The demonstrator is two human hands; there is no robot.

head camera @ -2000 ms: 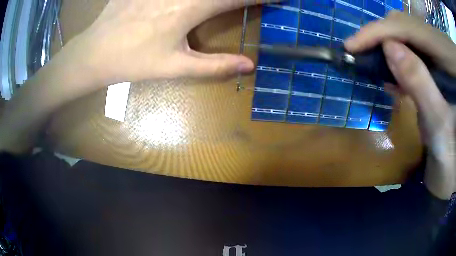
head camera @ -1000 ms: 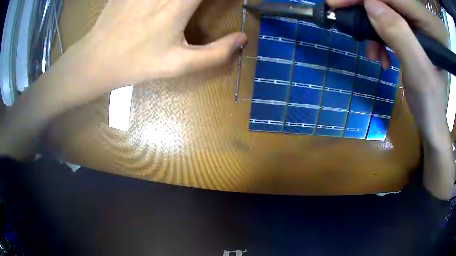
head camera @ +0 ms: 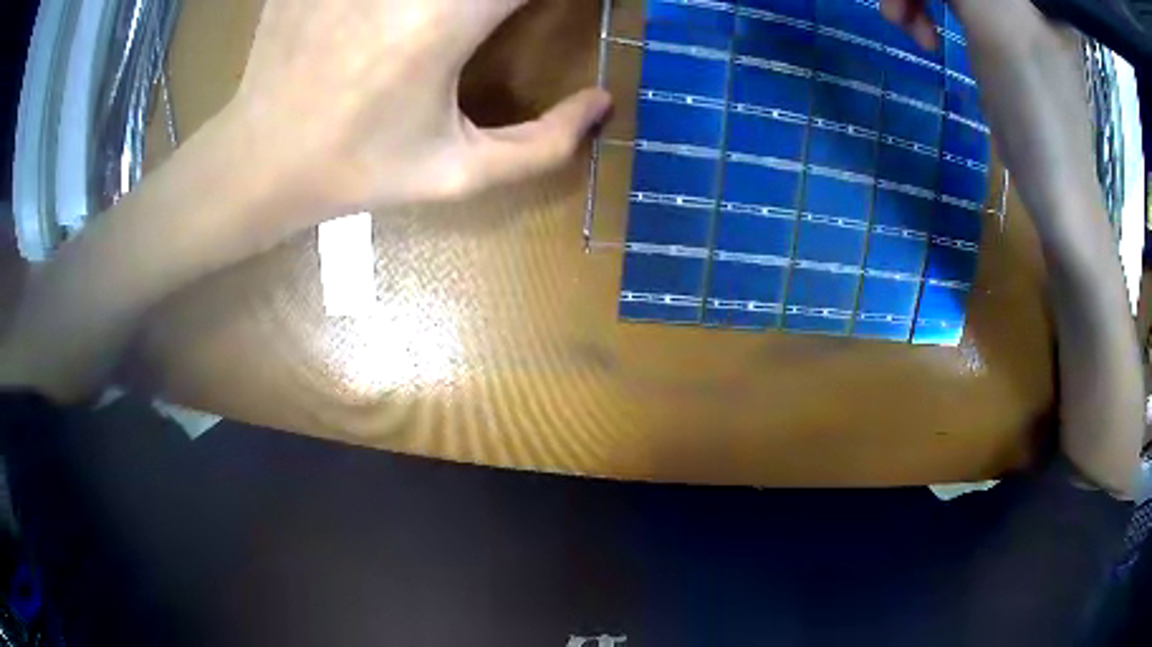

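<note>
A blue solar cell panel (head camera: pixel 790 190) lies flat on the bench, crossed by silvery lines. A thin busbar ribbon (head camera: pixel 589 202) runs along its left side, across short wire ends. My left hand (head camera: pixel 366 101) is left of the panel, its thumb spread and its tip at the ribbon; its other fingertips are cut off by the top edge. My right hand (head camera: pixel 998 25) is over the panel's upper right, largely cut off by the top edge. The soldering iron's black handle (head camera: pixel 1099 15) shows beside it; its tip is out of view.
White strips (head camera: pixel 57 139) and long shiny ribbon strands (head camera: pixel 142 89) lie at the far left. More shiny strands (head camera: pixel 1102 114) lie at the far right, behind my right forearm. The brown bench top (head camera: pixel 531 379) curves towards my dark clothing at the near edge.
My right hand and the iron have moved up, and the iron's tip has left the picture. My left thumb stays beside the panel, now a little farther up along the ribbon.
</note>
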